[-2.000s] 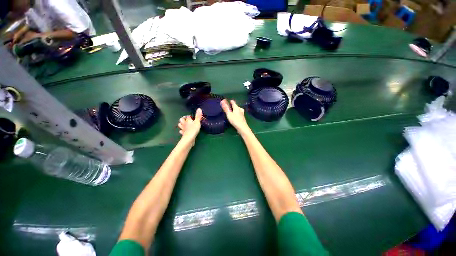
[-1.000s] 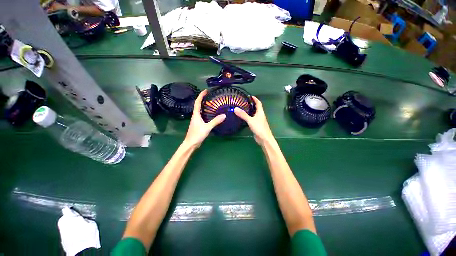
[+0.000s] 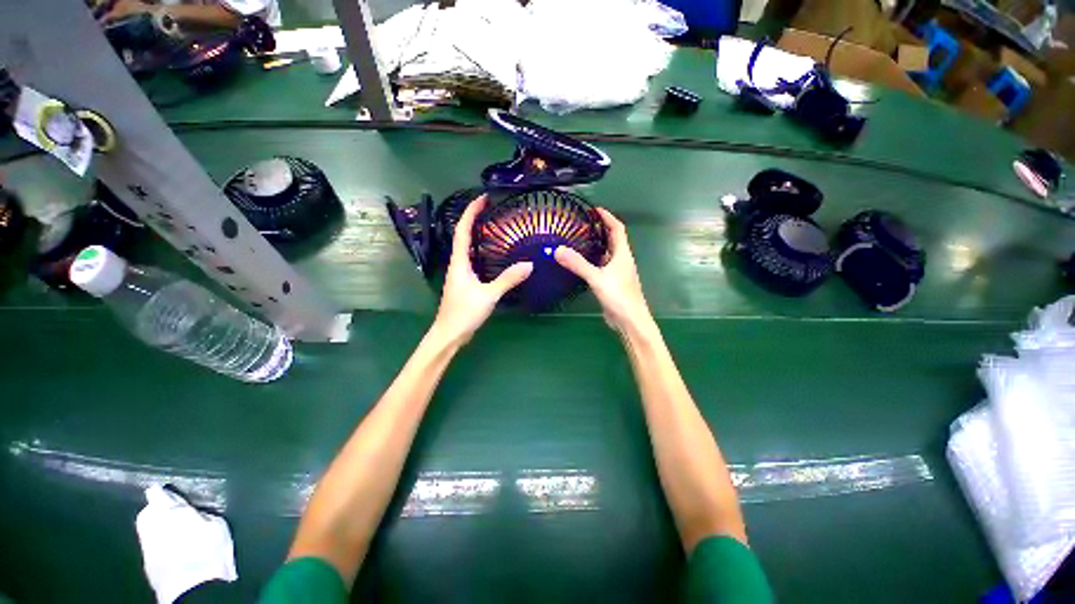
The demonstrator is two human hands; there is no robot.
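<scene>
A round black clip-on fan (image 3: 540, 224) is held between my two hands over the green belt. Orange-copper glints show between its ribs and a small blue-white light shows at its dark hub. Its black spring clip (image 3: 548, 153) points away from me, above the cage. My left hand (image 3: 474, 283) grips the cage's left side, thumb on the hub's edge. My right hand (image 3: 599, 274) grips the right side, thumb by the light. The fingers under the cage are hidden. Another fan's clip (image 3: 413, 234) shows directly left, its body partly behind the held fan.
One fan (image 3: 283, 198) lies left near the slanting steel post (image 3: 177, 201). Two fans (image 3: 787, 250) (image 3: 882, 257) lie right. A water bottle (image 3: 195, 319) and white glove (image 3: 186, 545) are at left. White bags (image 3: 1026, 437) lie at the right edge.
Both hands moved from resting on a fan to gripping it by its sides, its ribs now showing orange. Lately the belt's fans shifted right, and another fan came into view at left.
</scene>
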